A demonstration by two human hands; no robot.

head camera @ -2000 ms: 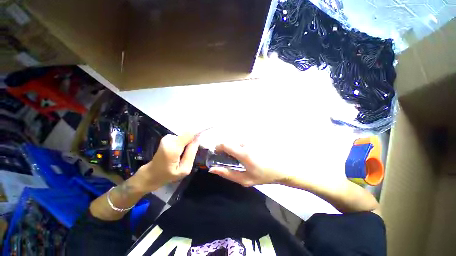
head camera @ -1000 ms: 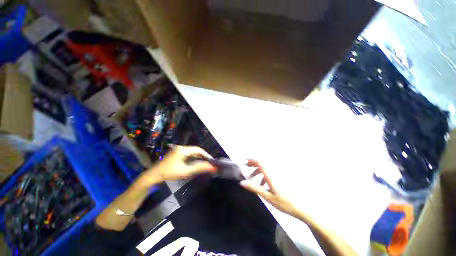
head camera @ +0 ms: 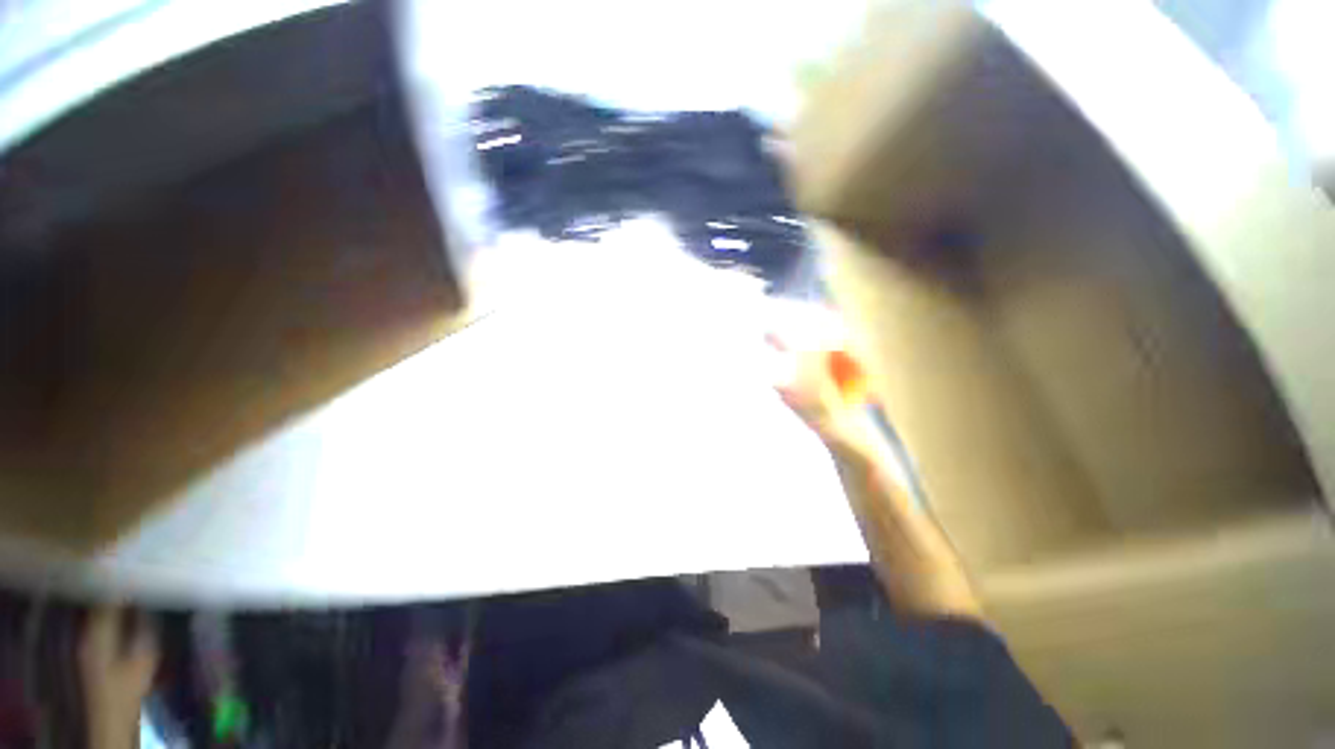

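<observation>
My right hand (head camera: 820,388) is blurred and reaches over the right side of the white table, against the orange ring (head camera: 845,373); whether it holds anything cannot be told. A blurred hand, apparently my left hand (head camera: 117,666), shows small and dim below the table's front edge at the lower left; its fingers and any hold are unclear. The black cable pile (head camera: 644,154) lies at the back of the table, smeared by motion. No electronic device can be made out in either hand.
A large open carton (head camera: 220,293) stands at the left with its dark mouth facing me. A tall open brown carton (head camera: 1054,381) stands close beside my right arm. Dark blurred items with a green light (head camera: 230,714) lie below the table's front edge.
The view has swung right. My hands, earlier together around a dark device over my lap, are now far apart. My right hand has moved out to the orange ring; the device is no longer visible.
</observation>
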